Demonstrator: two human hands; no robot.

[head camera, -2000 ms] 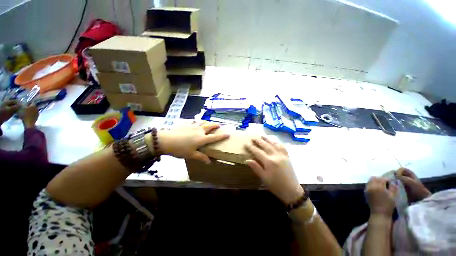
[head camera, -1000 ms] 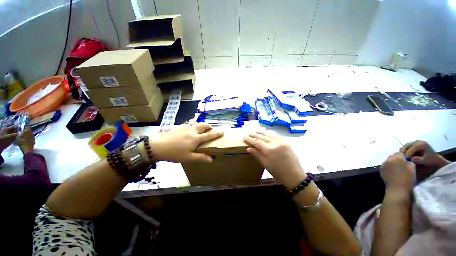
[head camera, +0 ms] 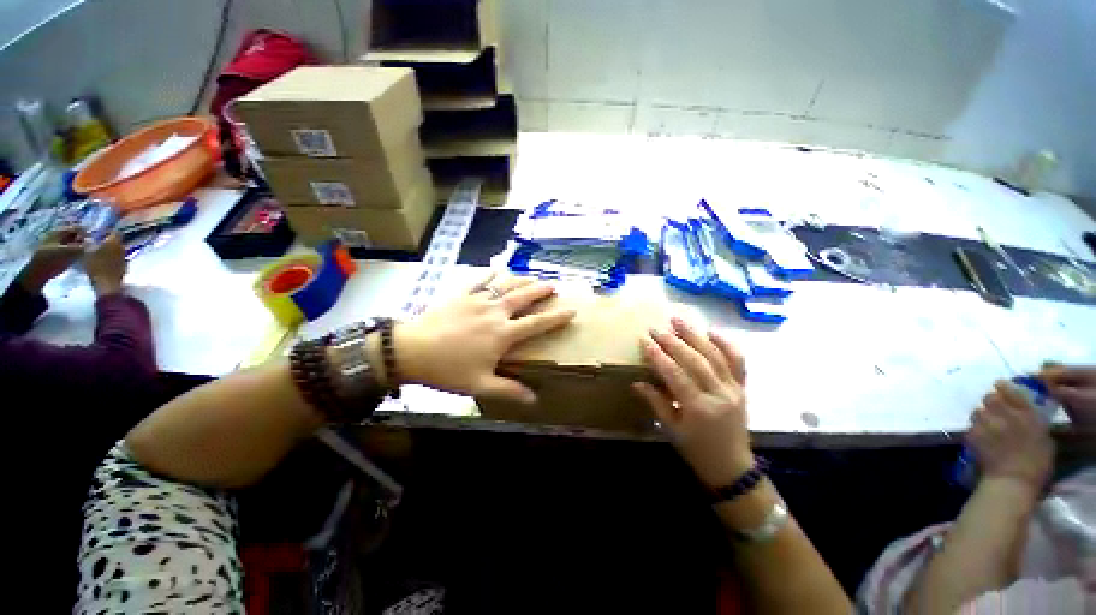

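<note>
A plain brown inner carton point(head camera: 589, 334) stands at the table's front edge, its lid down. My left hand point(head camera: 475, 336) holds its left end, fingers spread on the lid and thumb at the upper front edge. My right hand point(head camera: 701, 396) holds its right end, fingers on the lid's right edge. The hands are apart, with bare lid between them. The carton's contents are hidden. Behind it lie a stack of flat white-and-blue retail boxes point(head camera: 571, 246) and a loose pile of retail boxes point(head camera: 721, 258).
Closed labelled cartons point(head camera: 337, 144) and open cartons point(head camera: 463, 126) are stacked at back left. Tape rolls point(head camera: 301, 285), a label sheet point(head camera: 442, 250) and a black tray point(head camera: 250, 224) lie left. An orange basket point(head camera: 150, 162) is farther left. A phone point(head camera: 983, 276) lies right. Other people's hands work at both sides.
The gap under the carton's lid at the front has closed. My right hand has shifted slightly outward along the lid's right end. The view has shifted, and the right neighbour's hands now hold something blue.
</note>
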